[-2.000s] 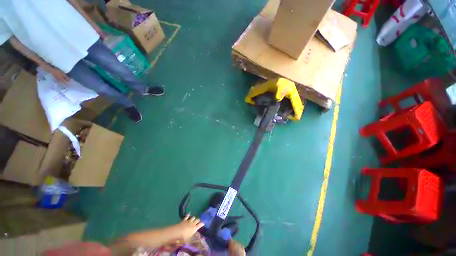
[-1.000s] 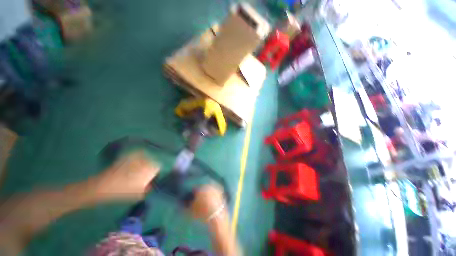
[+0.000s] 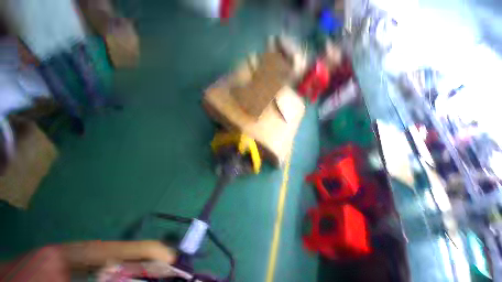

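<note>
The frame is badly blurred. The black tiller [image 3: 214,197] of the pallet truck runs up from the bottom edge, with a white label and a black loop grip. The yellow truck body [image 3: 251,153] is at the near end of the flattened cartons [image 3: 269,130], and a large carton [image 3: 263,82] rests on top of them. My left hand [image 3: 158,252] is at the lower left, beside the base of the loop grip; its fingers are too blurred to show a hold. My right hand is not in view.
Red stools [image 3: 348,228] stand on the right beside a long workbench [image 3: 410,220], past the yellow floor line [image 3: 279,212]. A person [image 3: 52,33] stands at the upper left, with open cartons [image 3: 27,165] below and a green crate [image 3: 99,65] behind.
My left hand is lower in the picture and my right hand has left it. The truck, load and stools appear lower and slightly further right; the person shows more fully at the left.
</note>
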